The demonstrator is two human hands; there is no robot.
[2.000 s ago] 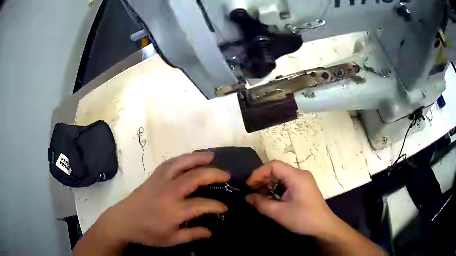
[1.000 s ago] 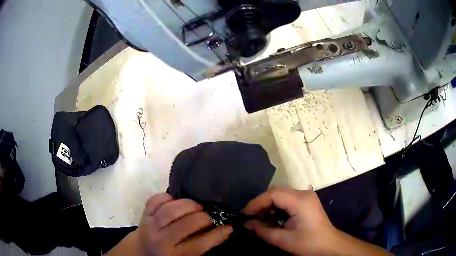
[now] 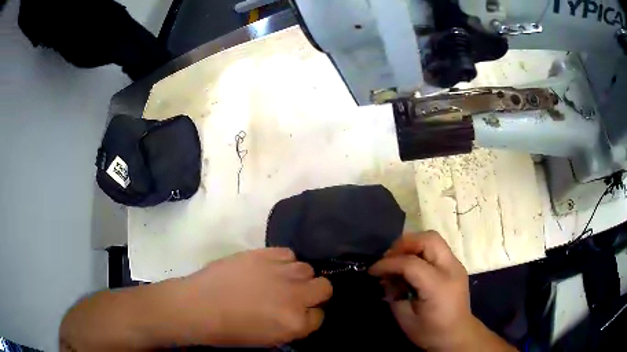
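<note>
A black fabric bag body (image 3: pixel 337 220) lies at the near table edge between my hands, its rounded panel flat on the table. A silver metal-toothed zipper (image 3: pixel 344 268) runs along its near side. My left hand (image 3: pixel 275 295) is bare and holds the bag's near left side, fingers over the fabric. My right hand (image 3: pixel 430 285) pinches the bag's near right edge by the zipper end. Something small and dark shows inside my right hand; I cannot tell what it is. The near part of the bag merges with dark fabric below.
A finished black bag (image 3: pixel 155 158) with a white patch lies at the left. A white-grey sewing machine (image 3: pixel 543 134) marked "TYPICAL" stands at the right, a dark brown block (image 3: pixel 434 137) at its arm's end. A loose thread (image 3: pixel 240 161) lies mid-table. A dark-sleeved shape (image 3: pixel 89 34) is at upper left.
The view has shifted, so the table and machine sit further right. The bag's rounded panel, partly covered at first, now lies exposed. Both hands stay on its near edge.
</note>
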